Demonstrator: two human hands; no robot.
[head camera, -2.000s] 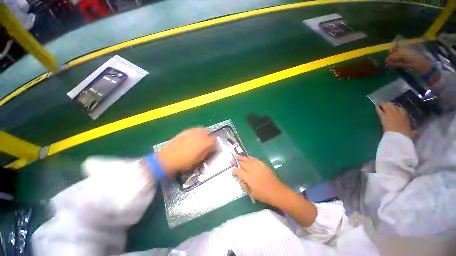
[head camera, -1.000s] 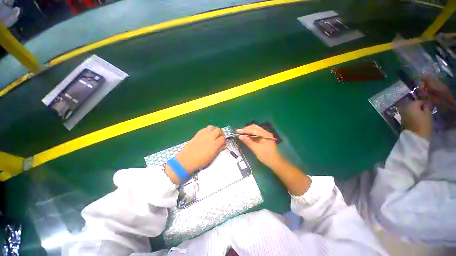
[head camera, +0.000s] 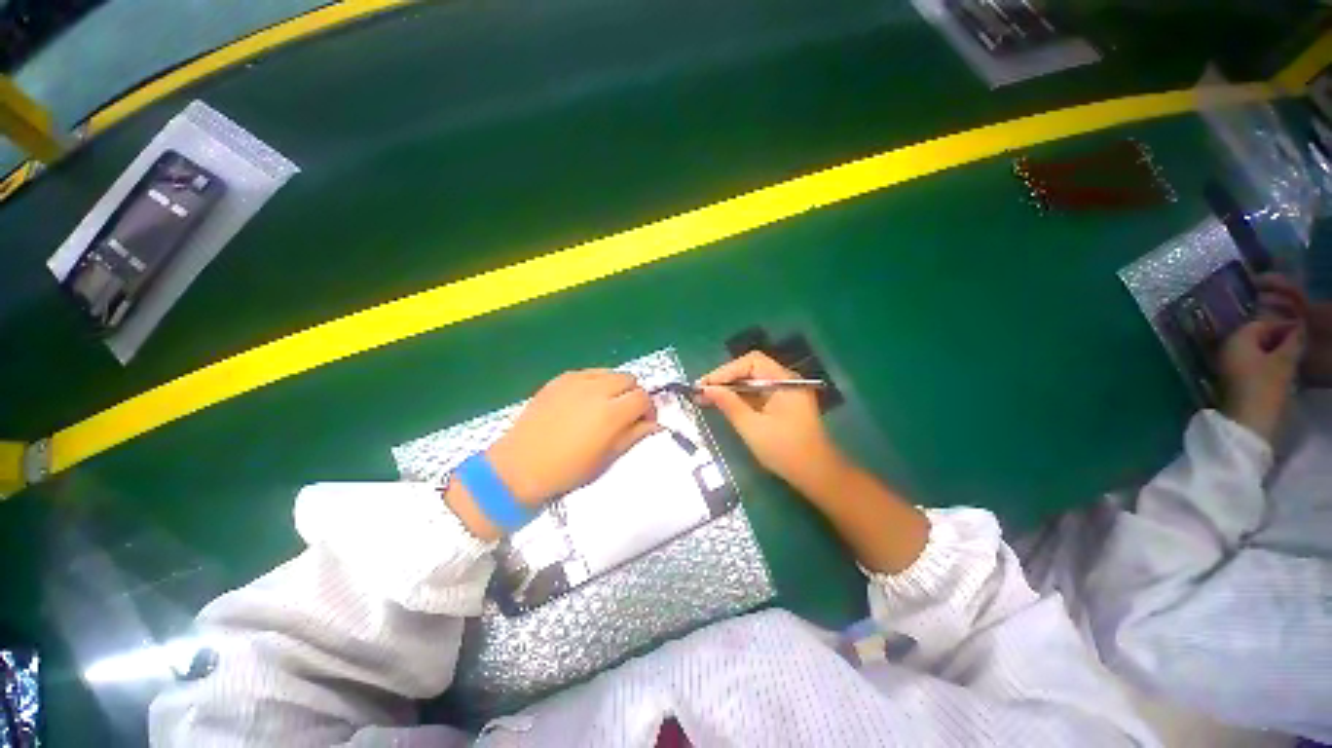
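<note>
An opened phone body with a pale panel lies tilted on a silvery bubble wrap sheet in front of me. My left hand, with a blue wristband, rests over its upper left part, fingers bent at the top edge; whether it grips anything is hidden. My right hand holds thin metallic tweezers like a pen, their tip at the phone's top corner beside my left fingertips. A small dark bit shows at the tip. A black piece sheet lies partly behind my right hand.
Beyond the yellow strip, waiting phones on bubble wrap lie at left and upper right. A reddish-brown sheet is at right. A neighbour's hands work on another phone there. Clear plastic lies at lower left.
The hands have come together at the phone's top edge, the right with tweezers held nearly level. The waiting phones have shifted left and up in view on one side, up on the other.
</note>
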